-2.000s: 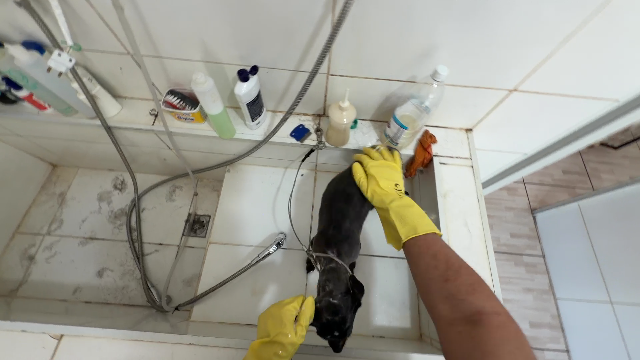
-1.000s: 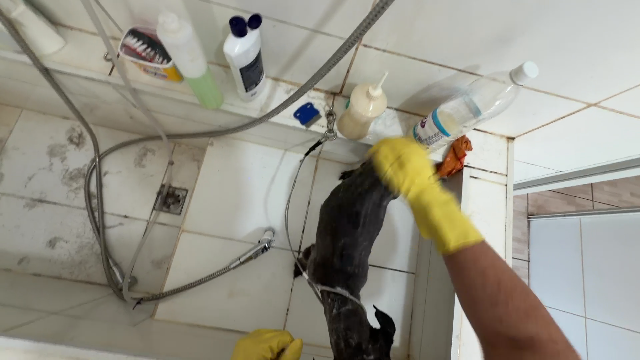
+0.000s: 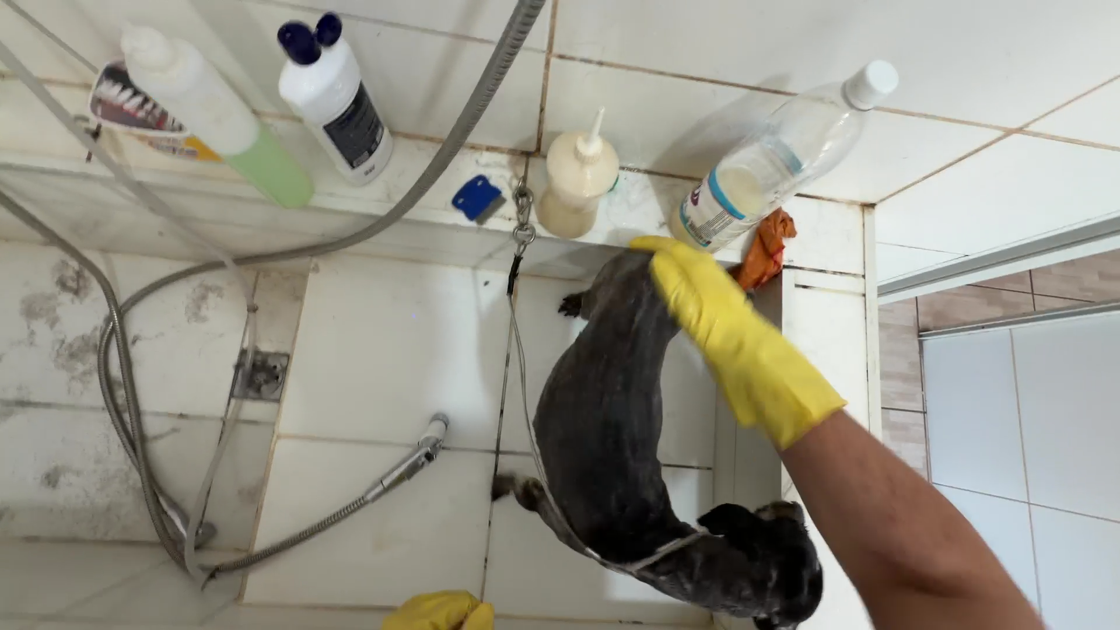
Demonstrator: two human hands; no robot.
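Observation:
A wet black dog (image 3: 604,411) stands in the tiled tub, its back curved and its head at the lower right. My right hand (image 3: 717,324), in a yellow rubber glove, touches the dog's rump with its fingers together. My left hand (image 3: 440,610), also gloved in yellow, shows only partly at the bottom edge; what it holds, if anything, is hidden. A thin leash (image 3: 523,350) runs from a metal chain (image 3: 523,214) on the ledge to a loop around the dog's neck.
A hand shower (image 3: 407,468) lies on the tub floor left of the dog, with its hose. Along the ledge are a squeeze bottle (image 3: 577,184), a clear plastic bottle (image 3: 744,179), a blue flea comb (image 3: 479,199), a white bottle (image 3: 337,109), a green-liquid bottle (image 3: 227,122) and an orange cloth (image 3: 767,248).
The dog has bent its body and turned its head toward the right wall of the tub. My right hand stays around the rump. The view has moved closer.

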